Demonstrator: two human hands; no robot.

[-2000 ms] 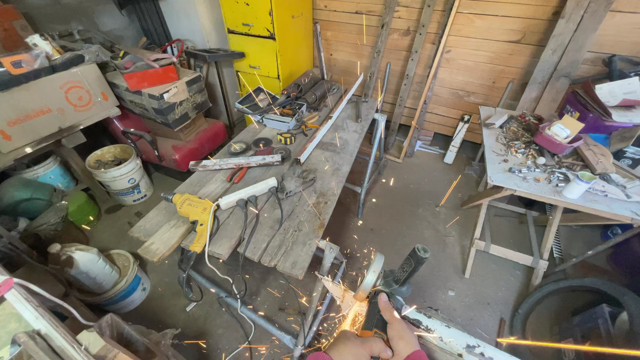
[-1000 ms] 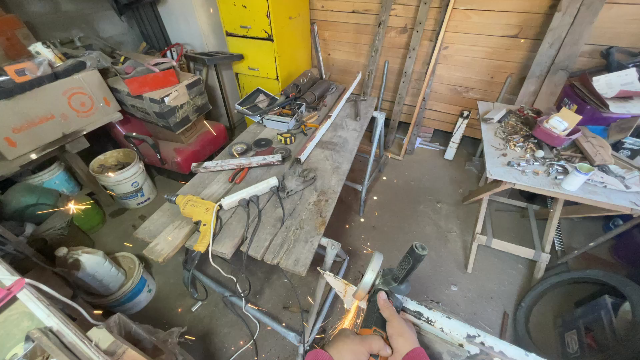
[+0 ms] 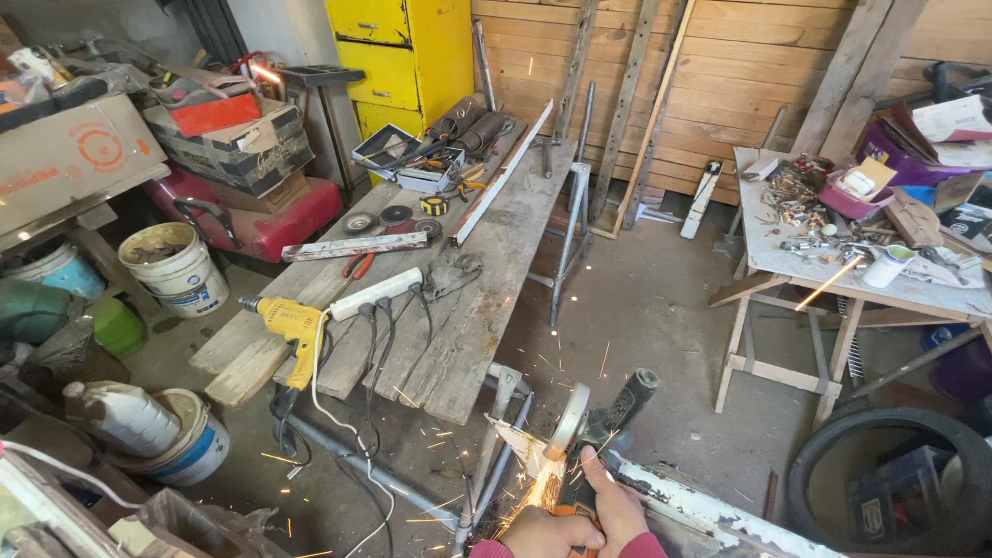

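Note:
Both hands are closed around the body of an orange and black angle grinder (image 3: pixel 575 496) at the lower middle. My left hand (image 3: pixel 546 533) grips it from the left; my right hand (image 3: pixel 612 500) wraps its other side, thumb along the top. The grinder's pale wheel guard (image 3: pixel 567 422) stands upright over the disc, and its black side handle (image 3: pixel 634 399) points up and away, with no hand on it. Sparks (image 3: pixel 535 492) stream down and left from the disc, beside a metal piece with chipped white paint (image 3: pixel 519 443). The exact contact point is hidden.
A plank workbench (image 3: pixel 504 287) bears a yellow corded drill (image 3: pixel 298 333), a white power strip (image 3: pixel 376 294), red-handled pliers (image 3: pixel 358 266) and a tape measure (image 3: pixel 434 205). Cords hang near its trestle. Buckets (image 3: pixel 174 271) stand left; a cluttered table (image 3: pixel 876 291) and tire (image 3: pixel 891 418) are right.
Sparks fly throughout, fewer one second ago than now. The hands and the grinder have stayed in nearly the same place.

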